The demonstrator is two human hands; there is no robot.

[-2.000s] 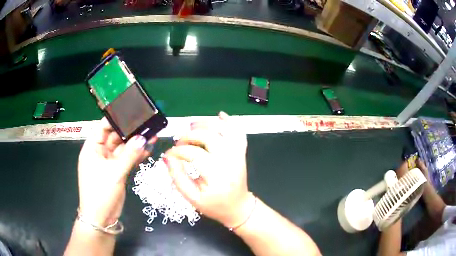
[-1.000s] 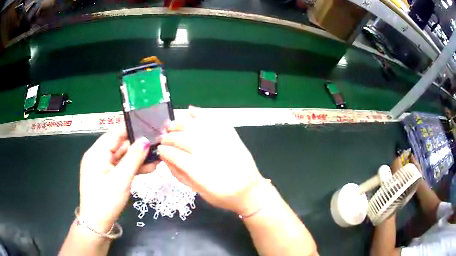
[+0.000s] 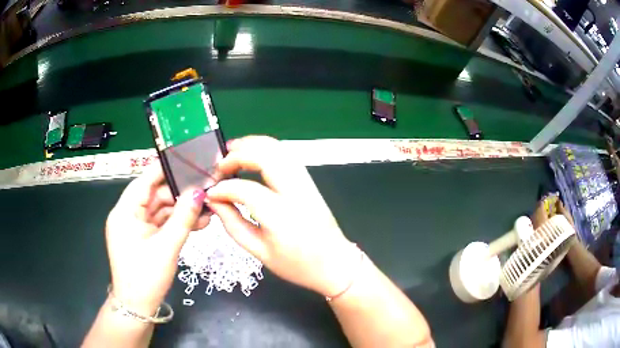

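Observation:
A half-built handset [image 3: 187, 146] is held upright and slightly tilted, with a green circuit board [image 3: 181, 117] in its upper half, a grey lower area [image 3: 194, 163] and an orange flex cable [image 3: 185, 73] at its top. My left hand [image 3: 153, 221] grips its lower end from the left, thumb on the front. My right hand [image 3: 275, 214] has its fingertips at the lower right end of the handset. Whether a small part is between them is hidden. A loose pile of small white parts [image 3: 221, 262] lies below my hands on the dark mat.
Several handsets lie on the green conveyor belt [image 3: 292, 75], at left [image 3: 87, 135] and right [image 3: 383, 105]. A white rail [image 3: 381, 151] edges the belt. A cream fan [image 3: 474, 272] stands at right. Another person's arm [image 3: 523, 316] and bluish trays [image 3: 586, 194] are at far right.
The handset moved right and turned more upright, then tilted slightly left again. My right hand came from beside it onto its lower end. Another handset came into view at left.

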